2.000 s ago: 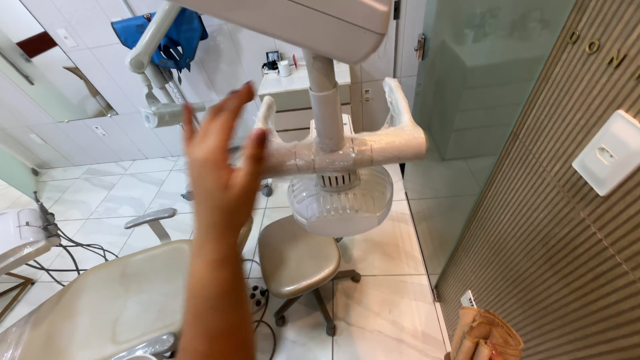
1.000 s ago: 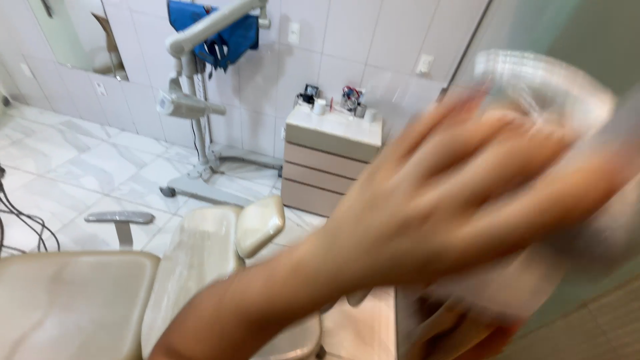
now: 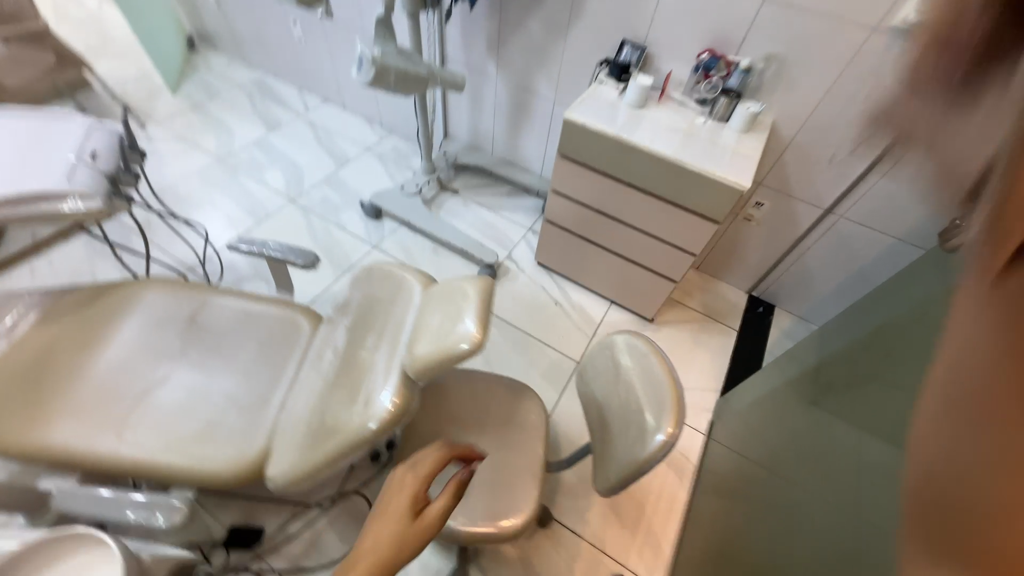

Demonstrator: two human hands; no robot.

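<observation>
My left hand is low in the middle, over the tan seat of a wheeled stool. Its fingers are bent, the thumb and index tips close together, and nothing shows in it. Left of it stands a dental chair with beige padding and a small headrest. The stool's backrest stands to the right. My right hand is raised at the upper right, strongly blurred, above a forearm along the right edge; its fingers and anything in them cannot be made out.
A white drawer cabinet by the tiled wall bears jars and small items. A wheeled stand is left of it. A frosted glass panel is at the right. Cables hang at the left; a white basin is at the lower left.
The dental lamp, seen in both earlier frames, is out of view. My left hand, raised near the lamp before, is now low over the stool. The view has turned strongly.
</observation>
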